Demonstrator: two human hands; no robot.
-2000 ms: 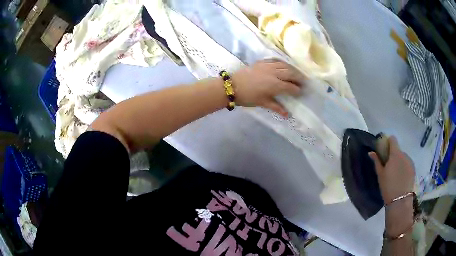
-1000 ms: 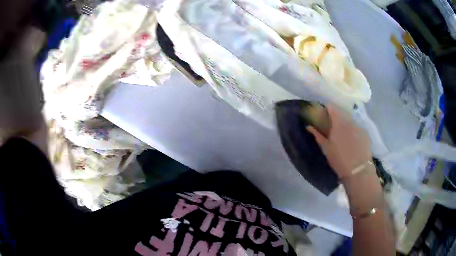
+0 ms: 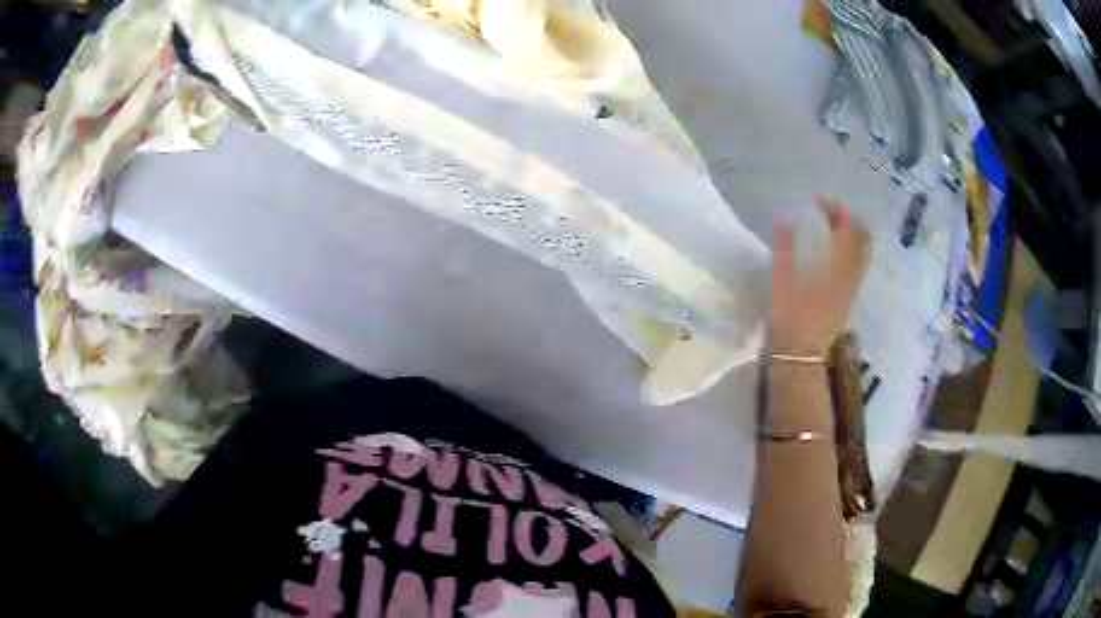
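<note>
A cream garment strip with lace trim point(image 3: 495, 205) lies stretched diagonally across the white pressing table. Its loose end point(image 3: 688, 362) rests near the table's front edge. The floral dress point(image 3: 85, 217) hangs in a heap over the left side. My right hand point(image 3: 823, 272) is beyond the strip's right end, blurred, fingers apart and holding nothing visible. A narrow dark brown object point(image 3: 851, 423) is beside my right wrist; I cannot tell whether it is the iron. My left hand is out of the picture.
A yellowish cloth bundle point(image 3: 555, 42) lies at the top. A grey striped cloth point(image 3: 887, 85) and a small dark tool point(image 3: 914, 217) are at the far right of the table. A white hose point(image 3: 1014, 449) runs off to the right.
My right hand has moved off the iron and opened. The iron no longer shows on the lace strip. My left hand has left the picture. The view has shifted right, moving the cloths leftward.
</note>
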